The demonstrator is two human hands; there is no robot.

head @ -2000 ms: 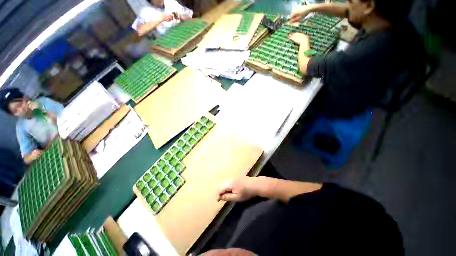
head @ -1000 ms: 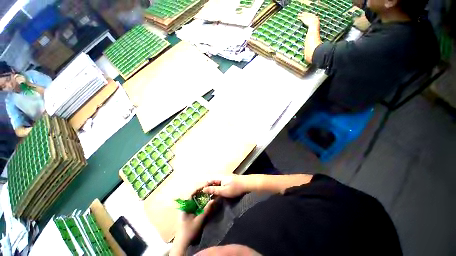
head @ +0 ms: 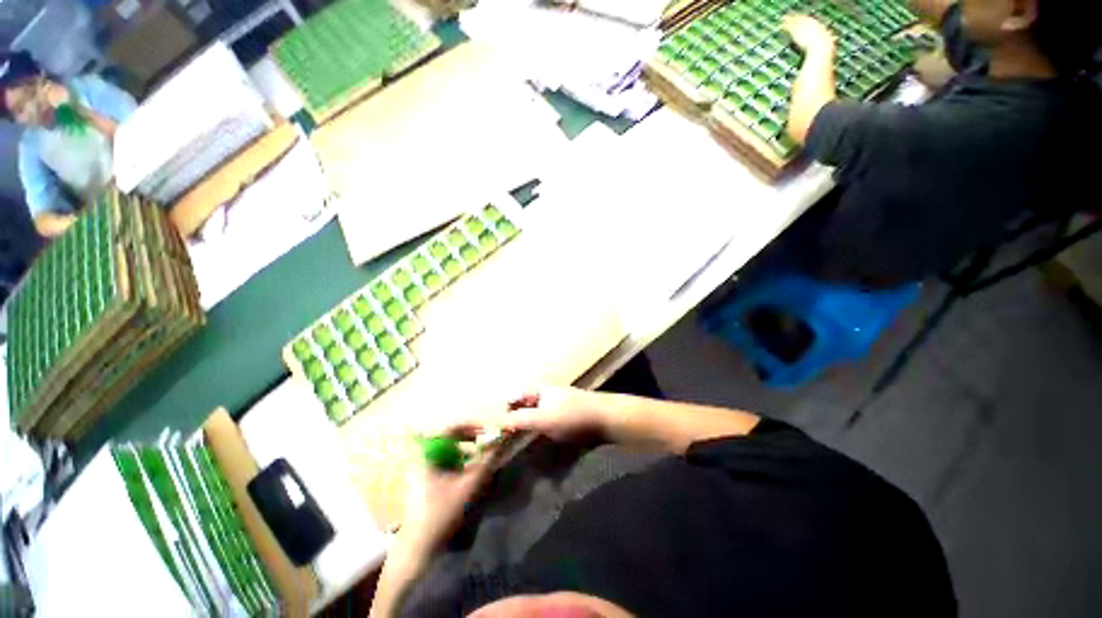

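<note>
My left hand [head: 445, 485] is at the near edge of the cardboard sheet [head: 514, 326], closed around a clump of green pieces [head: 444, 453]. My right hand [head: 546, 413] is just beside it, fingers bent. A small pale piece [head: 487, 437] shows between the hands; blur hides which fingers touch it. Rows of small green square pieces [head: 369, 338] lie along the far side of the cardboard, several rows deep at the left end and narrowing to a single row at the right end.
A black phone [head: 290, 512] and a paper-layered green stack [head: 193, 519] are at lower left. A tall cardboard-layered stack [head: 103, 314] stands at left. A blank cardboard sheet [head: 423, 145] lies behind. A person [head: 931, 181] works over green rows at right, beside a blue stool [head: 810, 326]. Another person sits upper left.
The view has shifted. My left hand has come into view with the green clump, and my right hand has moved from over the cardboard to beside it. The laid-out rows look the same.
</note>
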